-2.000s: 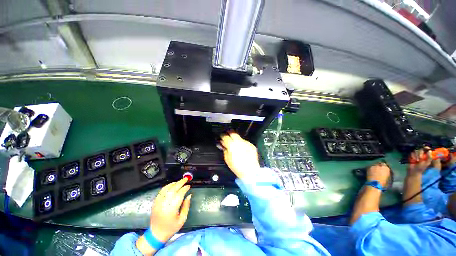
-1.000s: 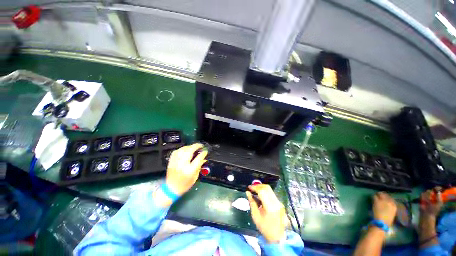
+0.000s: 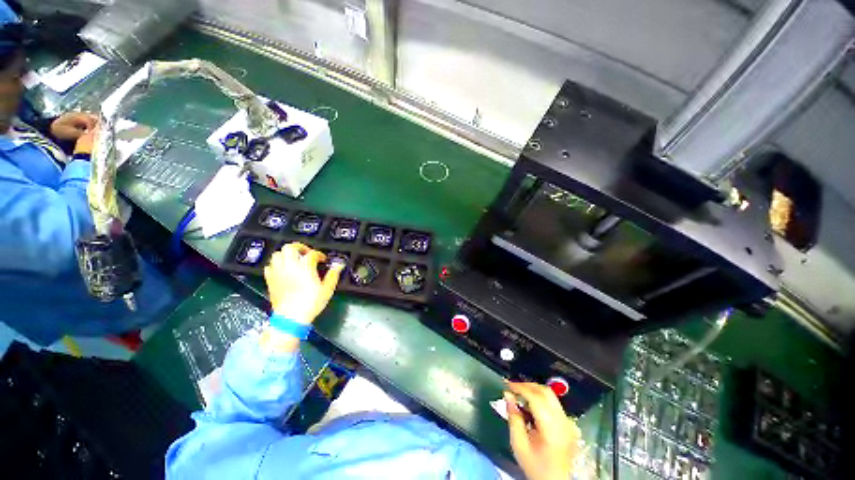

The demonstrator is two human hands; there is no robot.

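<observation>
The long black foam tray holds black squarish units with round centres, one of them in the near row's fourth pocket. My left hand is over the near row, fingertips at the unit in the third pocket; whether they grip it is unclear. The second pocket is hidden under this hand. My right hand is by the press front, just below the right red button, with fingers curled near a small white scrap. I cannot tell whether it holds anything. The press has an open front.
A white box with black parts stands behind the tray, beside a wrapped bent arm. Another person's hand is at far left. The clear blister tray and a second foam tray lie right of the press.
The view has swung left. My left hand has moved from the press's left front to the foam tray. The near row's fourth pocket, empty before, now holds a unit. My right hand remains near the right button.
</observation>
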